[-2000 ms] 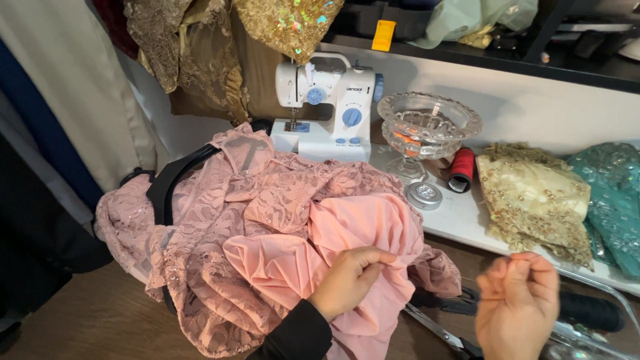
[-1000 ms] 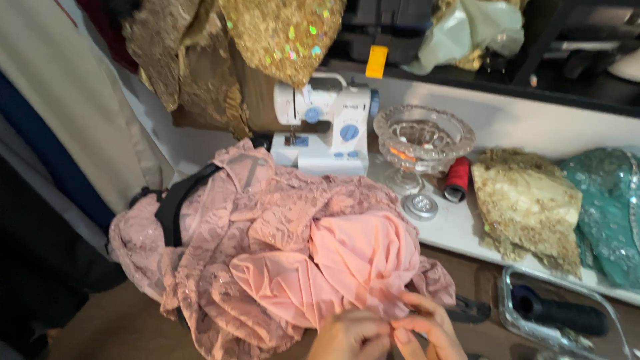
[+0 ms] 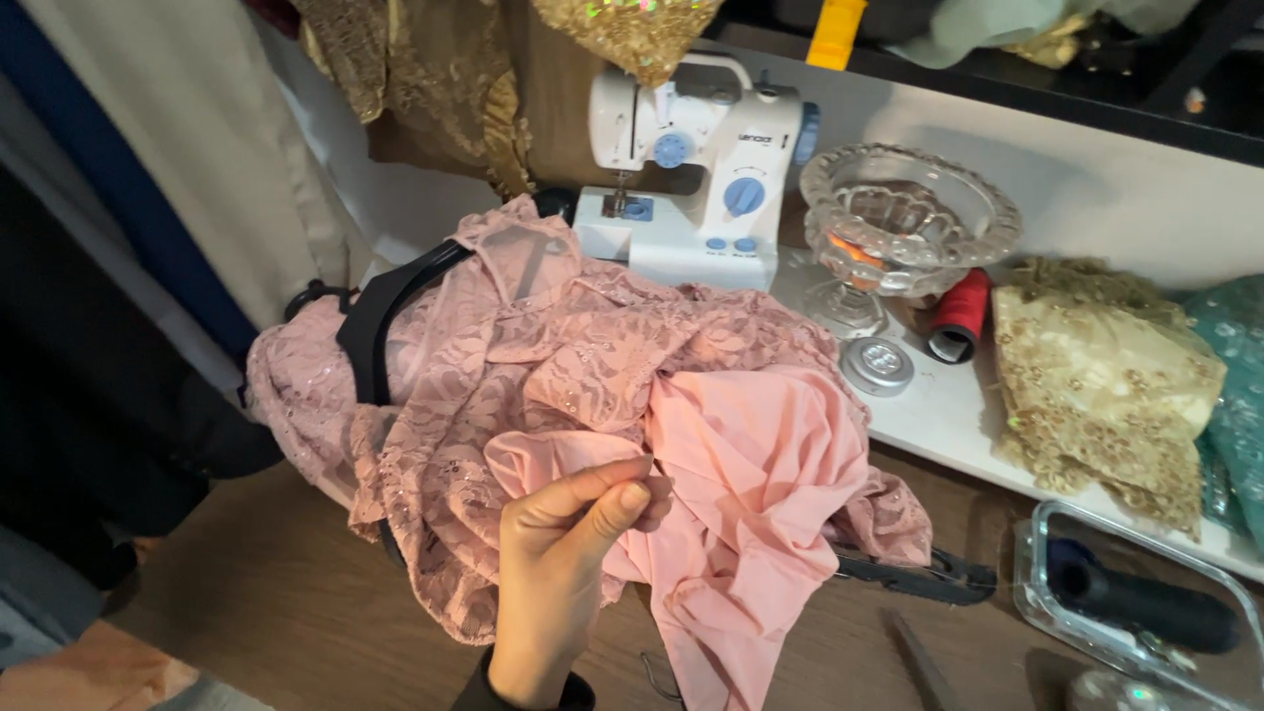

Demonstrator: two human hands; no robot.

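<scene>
My left hand (image 3: 583, 538), in a dark sleeve, is raised over the pink garment, its thumb and forefinger close together; whether they pinch something thin cannot be made out. Behind the fingers lies smooth pink fabric (image 3: 760, 444), bunched on a pink lace garment with sequins (image 3: 454, 494). A black clothes hanger (image 3: 380, 316) shows at the garment's upper left, and a black bar-like part (image 3: 918, 575) sticks out at its lower right. My right hand is not in view.
A white sewing machine (image 3: 731, 207) stands behind the garment. Rightward are a glass bowl (image 3: 908, 217), red thread spool (image 3: 960, 316), round silver light (image 3: 877, 365), gold lace fabric (image 3: 1106, 385) and clear container (image 3: 1032, 563) with a dark spool. A blurred metal blade (image 3: 918, 657) lies near the front.
My two hands were together at the lower edge of the fabric a second ago. Now my left hand is raised farther left and my right hand has left the view.
</scene>
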